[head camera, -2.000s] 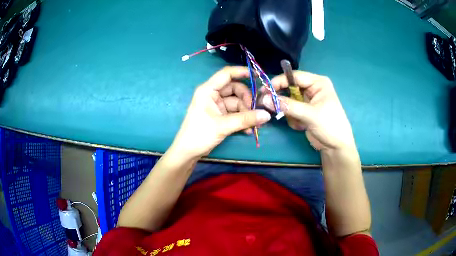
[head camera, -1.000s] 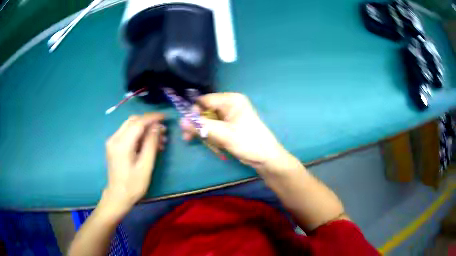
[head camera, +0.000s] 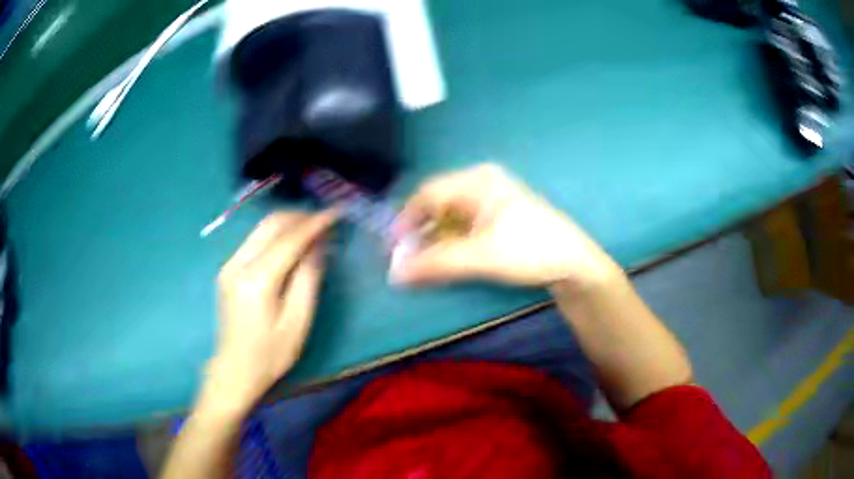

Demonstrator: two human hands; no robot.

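The camera housing lies on the green bench mat, its black hollow mouth towards me and its white part at the back. A bundle of thin coloured wire leads runs from the mouth to my right hand, whose fingers are closed on it. A yellowish hand tool shows blurred in the same hand. A separate red lead with a white end sticks out to the left. My left hand is beside the wires, fingertips near the mouth; blur hides whether it touches them.
Black camera modules stand at the far right of the bench. A white cable lies at the upper left beside the shiny green conveyor. A white antenna extends at the housing's right. Brown cardboard is below right.
The view has swung, so the housing sits further left. My left hand has let go of the wires. My right hand has kept them and pulled slightly away to the right.
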